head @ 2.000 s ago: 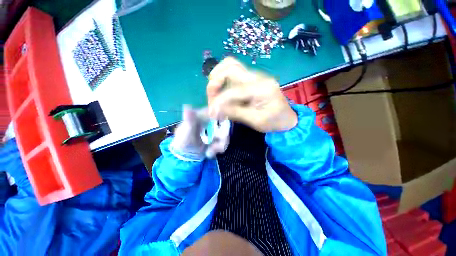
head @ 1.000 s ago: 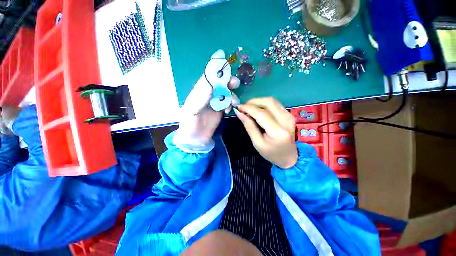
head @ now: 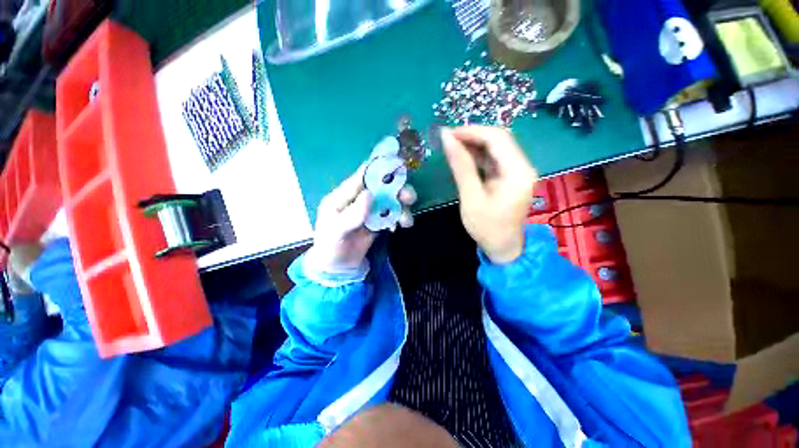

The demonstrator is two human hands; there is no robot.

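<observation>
My left hand (head: 342,223), in a thin white glove, holds the pale grey figure-eight assembly (head: 385,194) by its left edge above the mat's near edge. The assembly's flat face with two dark holes is turned up, and a thin dark line crosses its upper lobe. My right hand (head: 498,188) is bare, to the right of the assembly, with thumb and forefinger pointing at the mat. A dark blur lies at its fingertips; whether it is held is unclear. A small dark round part (head: 412,145) lies beyond the assembly. The heap of tiny components (head: 487,93) lies just beyond my right fingertips.
A brown round pot (head: 536,35), black spiky cluster (head: 578,103) and blue cloth-like item (head: 663,57) are at the far right. Left are a solder spool (head: 178,225), red tray (head: 134,206) and patterned sheets (head: 214,119). A cardboard box (head: 679,262) stands right. Another person's sleeve (head: 66,289) is left.
My hands first came apart, with the assembly staying in my left hand. Since then my right hand has moved away from the assembly, up toward the component heap. The camera view has shifted.
</observation>
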